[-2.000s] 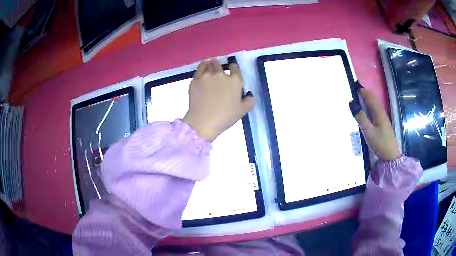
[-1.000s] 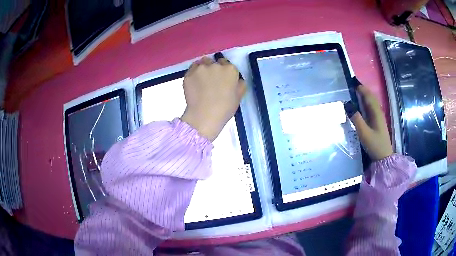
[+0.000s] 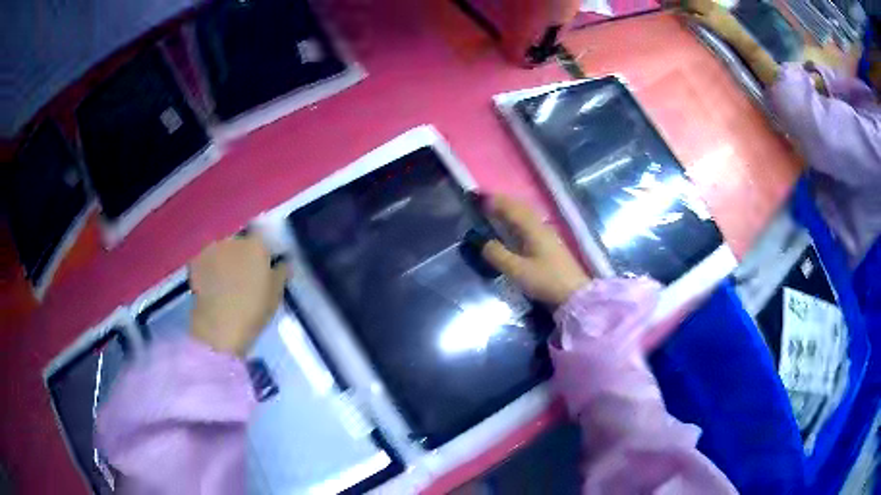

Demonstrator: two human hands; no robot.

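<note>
A tablet with a dark screen (image 3: 386, 251) lies on a white sleeve in the middle of the view. My right hand (image 3: 526, 247) is at its right edge, with black-capped fingertips pinching the edge. A second tablet (image 3: 299, 435) lies to its left with a light screen and a small dark box on it. My left hand (image 3: 237, 290) is at that tablet's upper right edge; its fingertips are blurred and partly hidden. A third tablet (image 3: 77, 392) at the far left is partly behind my left sleeve.
Another dark tablet (image 3: 628, 184) lies to the right on a white sleeve. Dark tablets (image 3: 135, 135) stand in a row at the back left. Blue bins (image 3: 720, 387) and a printed label (image 3: 811, 348) are lower right. Another person's arm (image 3: 821, 116) is upper right, near a red post (image 3: 522, 24).
The view has swung right, and the tablets appear further left and tilted. The middle tablet's screen has gone from a menu with a white box to dark. The left one's white screen now shows a dark box.
</note>
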